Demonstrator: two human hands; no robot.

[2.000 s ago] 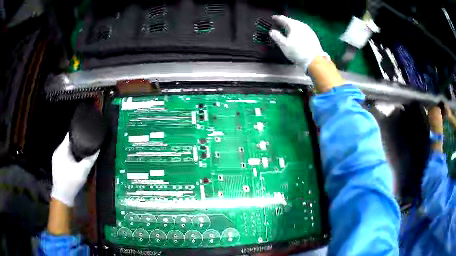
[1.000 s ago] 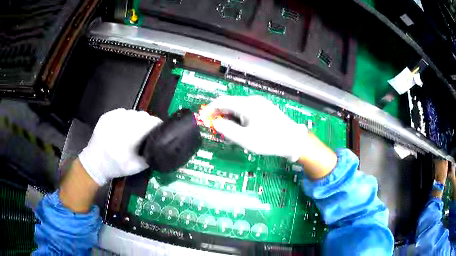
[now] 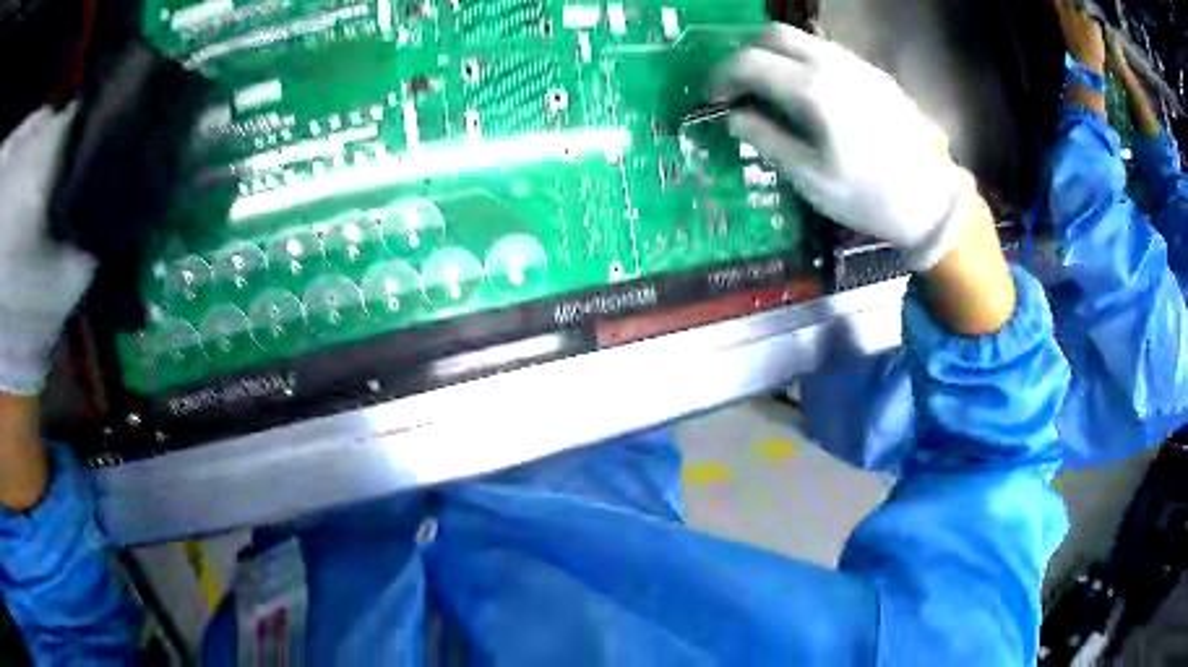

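The large green circuit board (image 3: pixel 521 196) lies in a black carrier (image 3: pixel 430 341) with a red-brown bar on its near edge. My left hand (image 3: pixel 37 248), in a white glove and cut off at the left edge, is around a dark rounded handheld item, probably a scanner (image 3: pixel 130 150), over the board's left edge. My right hand (image 3: pixel 834 143), gloved in white, is over the board's right part with its fingers curled down. A thin dark item shows at its fingertips, too small and blurred to name.
A silver conveyor rail (image 3: pixel 495 417) runs along the carrier's near side, close to my blue gown (image 3: pixel 612 560). Another person's blue sleeves (image 3: pixel 1107 248) are at the right. Grey floor with yellow marks shows below the rail.
The view has shifted toward the board's near edge. My hands have moved apart: the left with the dark item to the left edge, the right to the board's right part. The red light is gone.
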